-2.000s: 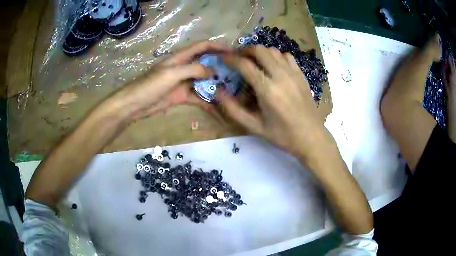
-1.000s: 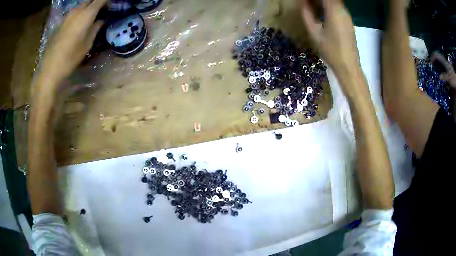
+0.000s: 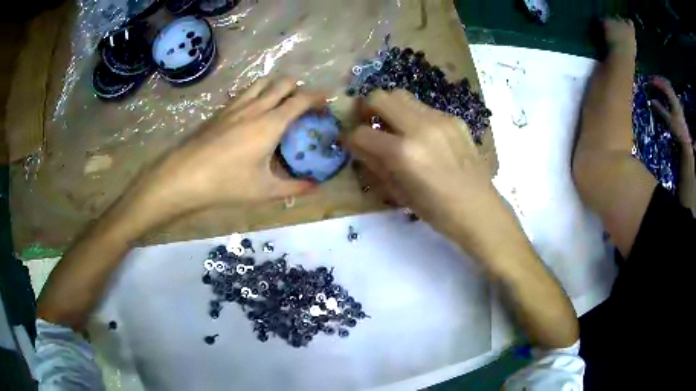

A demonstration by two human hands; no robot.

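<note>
A round housing (image 3: 311,150) with a pale blue face and several dark spots is at the centre of the board. My left hand (image 3: 248,141) grips its left side, fingers above and thumb below. My right hand (image 3: 412,145) is bent close to the housing's right edge, blurred; whether its fingertips hold a small part cannot be told. A heap of small dark inserts (image 3: 435,85) with pale ring pieces lies behind my right hand, partly hidden by it. A second pile of small parts (image 3: 286,294) lies on the white sheet nearest me.
More housings (image 3: 183,47) lie at the upper left, beside and under clear plastic film (image 3: 252,46), on the brown board (image 3: 69,206). Single parts lie around the near pile. At the right, another person's arm (image 3: 610,153) is beside a dark glinting pile (image 3: 652,145).
Both hands have come back from the upper edges to the centre. My left hand now holds a housing there, and my right hand is beside it, covering part of the insert heap.
</note>
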